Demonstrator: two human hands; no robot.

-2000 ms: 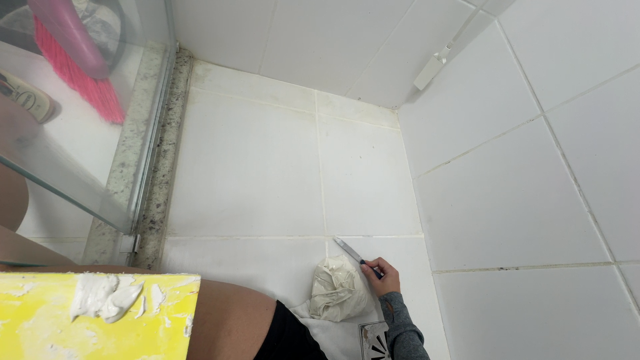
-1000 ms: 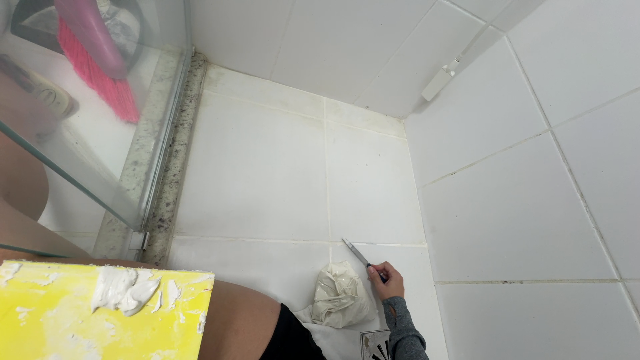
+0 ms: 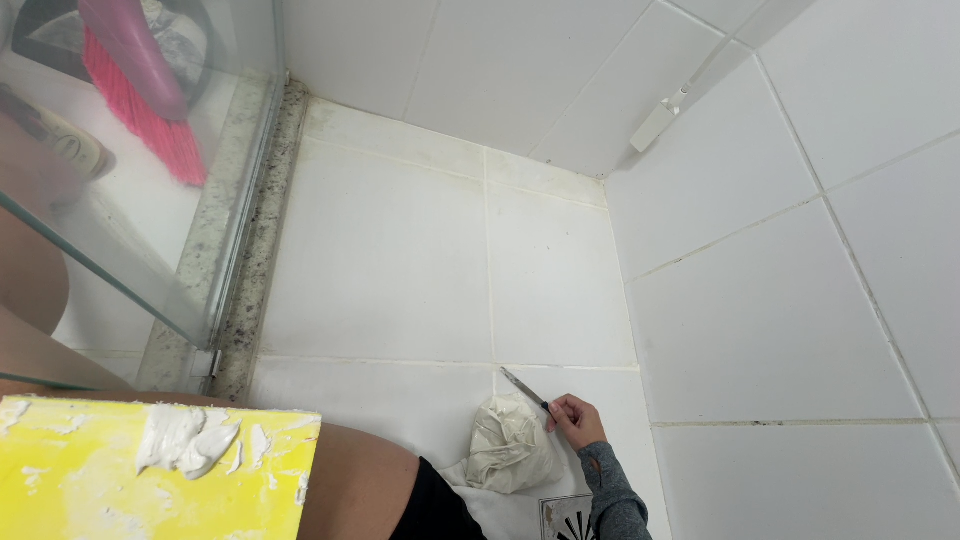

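Note:
My right hand, in a grey sleeve, holds a narrow metal blade with a dark handle. The blade's tip is by the crossing of floor tile joints, above a crumpled off-white plastic bag. At the lower left lies a yellow board over my leg, bearing a lump of white paste and smears of it. My left hand is out of the frame, so what it holds is hidden.
A glass shower panel stands on a speckled stone sill at left. Behind it are a pink-bristled broom and a dustpan. Tiled walls rise at the back and right. A metal floor drain lies beside my right sleeve; a white fixture hangs in the corner.
The blade stays in my right hand near the joint crossing, at a slightly different angle than two seconds ago. The view has shifted slightly.

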